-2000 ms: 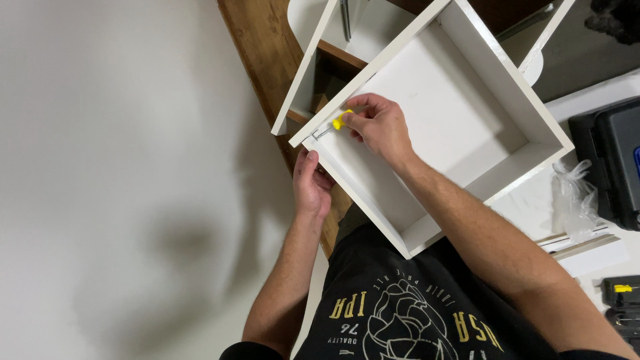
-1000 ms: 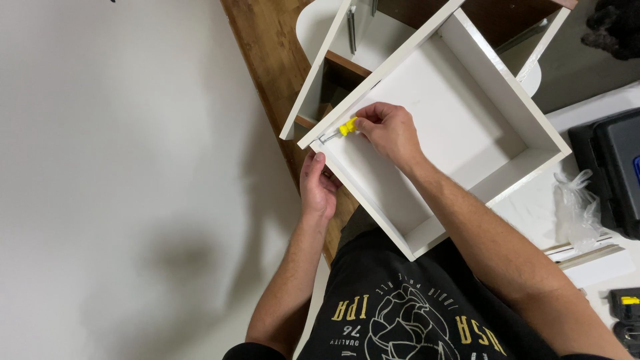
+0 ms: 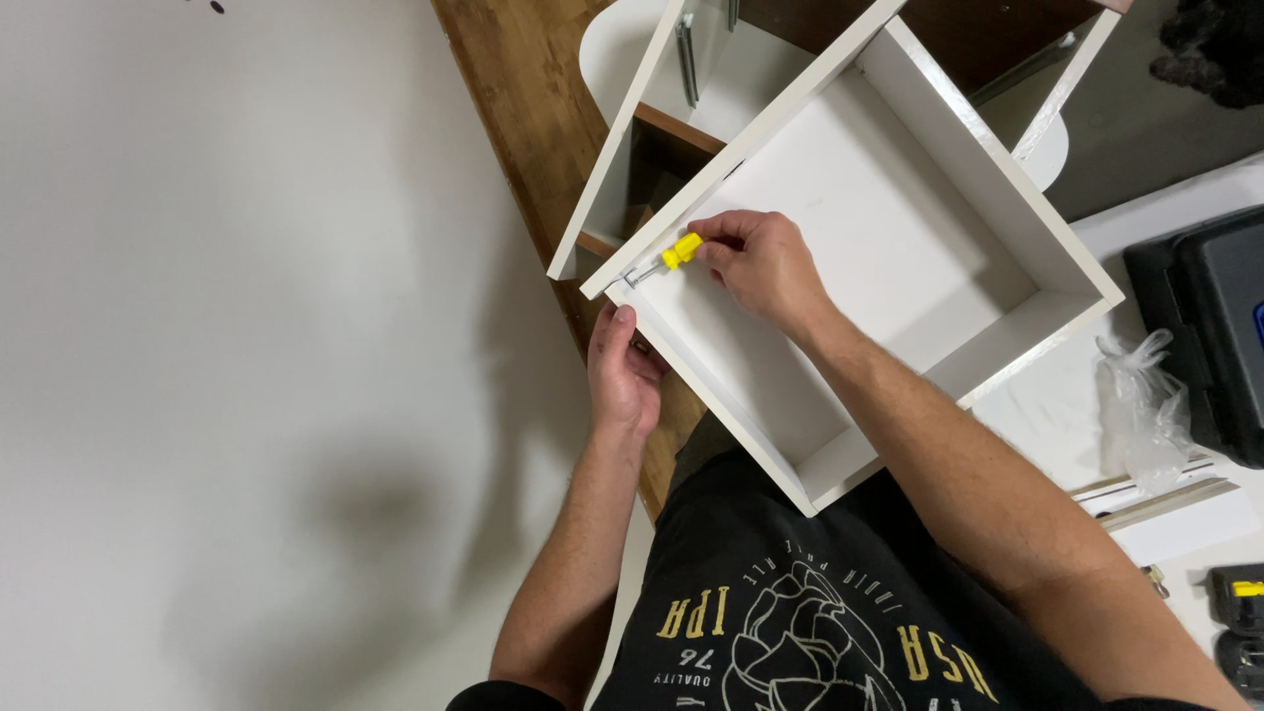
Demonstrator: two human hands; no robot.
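A screwdriver with a yellow handle (image 3: 682, 251) is pinched between the fingers of my right hand (image 3: 761, 265). Its shaft points down-left to a small metal fitting (image 3: 632, 280) at the inside corner of a white drawer box (image 3: 1062, 222). The drawer lies tilted across the view, with a longer white front panel (image 3: 765, 126) along its upper left side. My left hand (image 3: 624, 380) holds the outside of that corner, its thumb at the side board's edge and its other fingers partly hidden below.
Behind the drawer stands a white cabinet carcass (image 3: 614, 148) with metal drawer runners (image 3: 687, 61). Wooden flooring (image 3: 513, 109) shows at its left. A black plastic case (image 3: 1210, 326), a clear plastic bag (image 3: 1141, 405) and white boards (image 3: 1175, 513) lie at the right.
The screwdriver handle shows turned differently in my right fingers, which have shifted slightly around its end. My left hand stays at the same corner of the drawer.
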